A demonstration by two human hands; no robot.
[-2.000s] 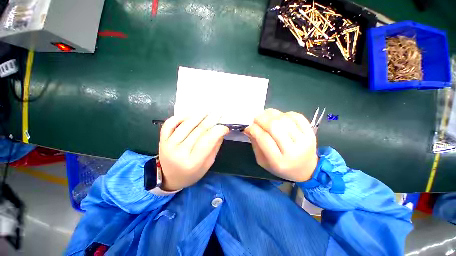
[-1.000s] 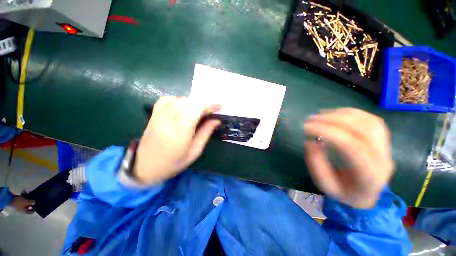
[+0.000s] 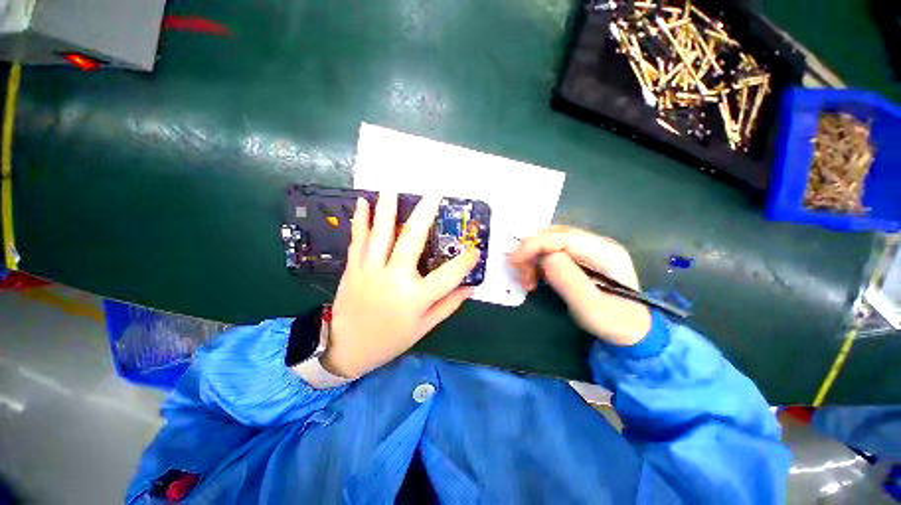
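Note:
The open black phone mid-frame [image 3: 321,222] lies flat, partly on the white pad [image 3: 459,168], its left end over the green mat. A blue-silver circuit patch and orange bits show at its right end. My left hand [image 3: 390,286] lies over the phone's middle, fingers spread, fingertips on it, pressing or steadying it. My right hand [image 3: 583,281] is just right of the phone, fingers closed around dark tweezers [image 3: 632,293]. The tweezers' tips are hard to make out near the pad's right part.
The black tray [image 3: 632,116] of gold strips [image 3: 692,64] is at the upper right, beside the blue bin [image 3: 790,187] of brown-copper parts [image 3: 840,163]. A blue scrap [image 3: 680,262] lies right of my right hand. A grey box [image 3: 109,35] stands upper left; a blue basket [image 3: 148,345] is below the bench edge.
The phone, edge-on between both hands earlier, now lies flat with its inside up. My left hand has spread over it. My right hand has picked up the tweezers and moved back beside the phone.

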